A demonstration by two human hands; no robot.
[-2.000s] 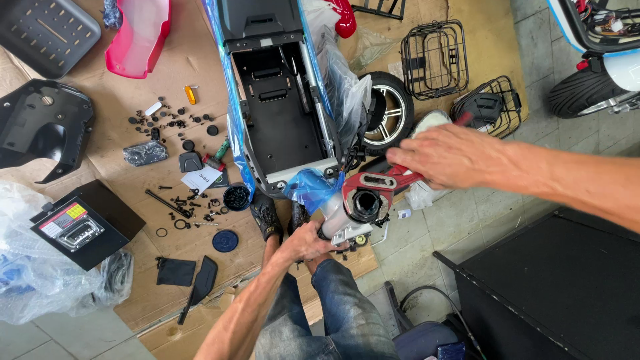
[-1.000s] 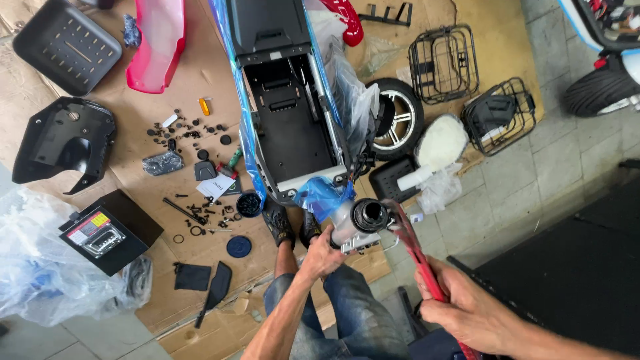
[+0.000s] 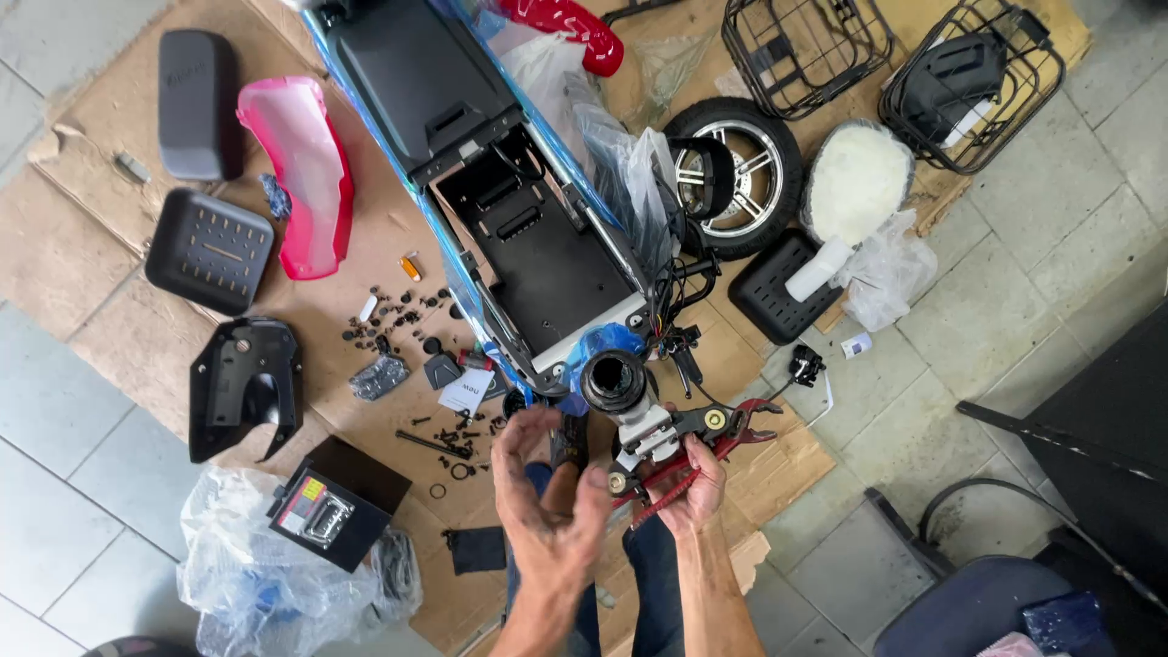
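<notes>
My right hand (image 3: 693,488) holds red-handled pliers (image 3: 753,422) beneath the metal head tube and bracket (image 3: 652,433) of a scooter frame. The pliers' jaws point right. A round black-rimmed opening (image 3: 613,381) tops the tube. My left hand (image 3: 552,502) is raised just left of the bracket, fingers apart, nothing in it. Behind the tube lies the open black compartment (image 3: 557,274) of the scooter body, with blue film along its edges. Wires and a brake lever (image 3: 684,360) hang at the tube's right. Part of the pliers is hidden by the bracket and fingers.
Screws and small black parts (image 3: 401,315) lie on cardboard at left, near a pink fender (image 3: 315,182) and a black box (image 3: 342,502). A spoked wheel (image 3: 762,178), a black tray (image 3: 785,287) and wire baskets (image 3: 808,55) lie at right. A dark blue seat (image 3: 967,607) stands at lower right.
The pliers, earlier in my right hand to the right of the tube, are now beneath the bracket. My left hand has let go of the tube. The view has shifted.
</notes>
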